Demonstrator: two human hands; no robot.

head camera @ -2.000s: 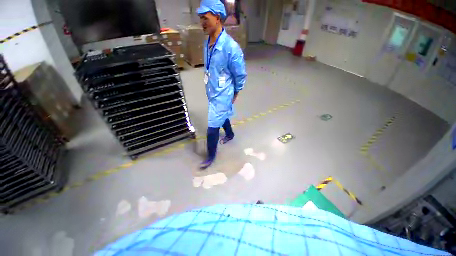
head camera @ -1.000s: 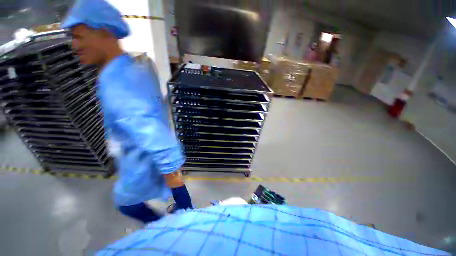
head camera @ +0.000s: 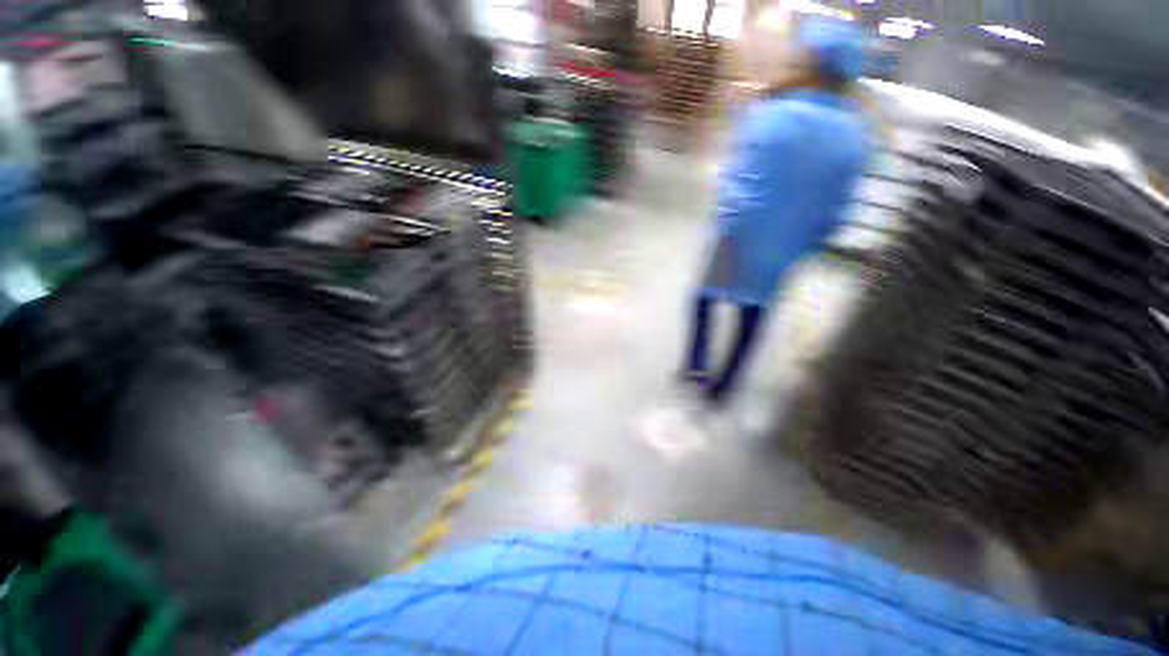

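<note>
Neither of my hands is in the picture. My blue checked garment fills the bottom edge and hides what lies below. Nearest in front of me, the view is heavily blurred. A dark rack with many close shelves (head camera: 987, 346) stands on the right. Another dark shelved rack (head camera: 436, 333) stands on the left, with some light and reddish items on its top.
A person in a blue coat and cap (head camera: 788, 192) stands in the aisle between the racks. A yellow line (head camera: 481, 461) runs along the grey floor. A green bin-like object (head camera: 549, 167) is at the back. A green frame-like thing (head camera: 160, 615) is at lower left.
My view has swung to the left. The person, who was close at the left, is now farther off and right of centre. The dark board-like item at the bottom edge is out of view.
</note>
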